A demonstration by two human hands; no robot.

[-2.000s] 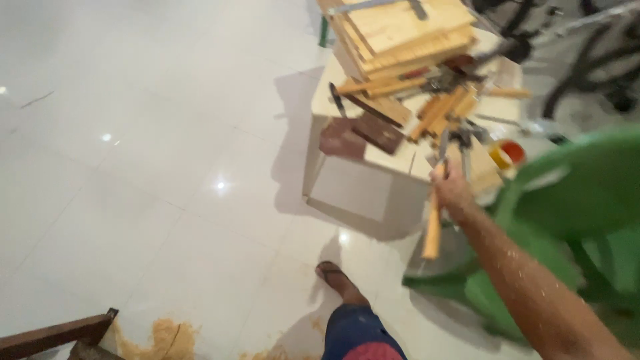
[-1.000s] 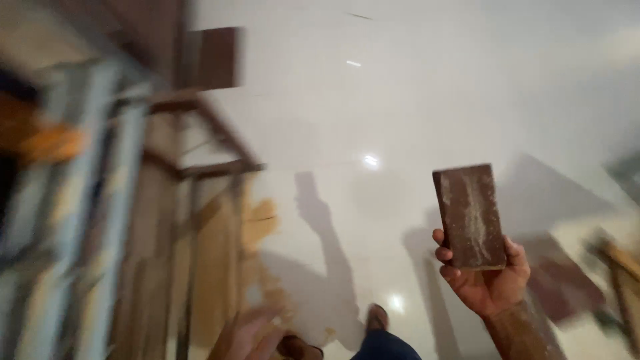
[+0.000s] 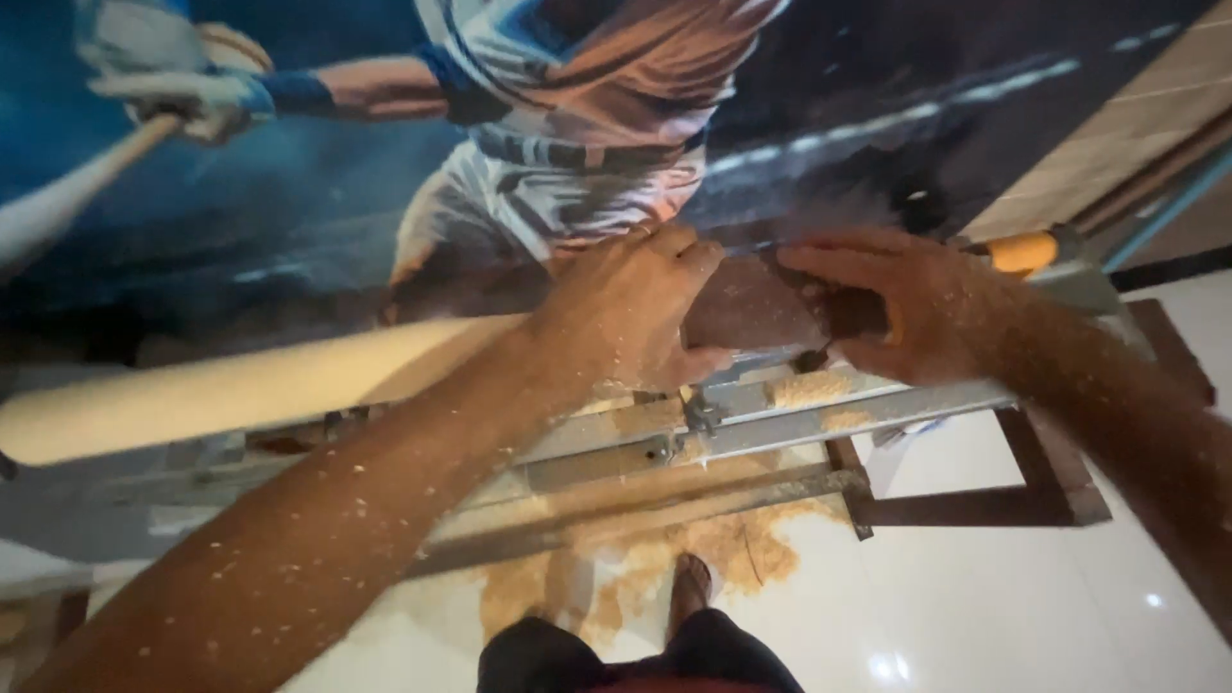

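A pale turned wooden piece (image 3: 241, 380), round and smooth like a baseball bat, lies level across a lathe, its right part hidden behind my hands. My left hand (image 3: 626, 308) grips the left edge of a reddish-brown sheet (image 3: 746, 303), which looks like sandpaper and curves over the work. At the sheet's right edge, my right hand (image 3: 924, 303) holds it between fingers and thumb. Light wood flecks cover both forearms. What the sheet wraps around is hidden.
Metal lathe rails (image 3: 828, 419) dusted with sawdust run below my hands. An orange-and-black part (image 3: 1025, 252) is beyond my right hand. Behind hangs a large poster of a baseball player (image 3: 577, 125). Sawdust (image 3: 635, 587) lies on the tiled floor by my foot, near a dark frame (image 3: 972, 505).
The view has swung from the floor to the lathe. My right hand held up a brown slab one second ago; now both hands are on a brown sheet at the work.
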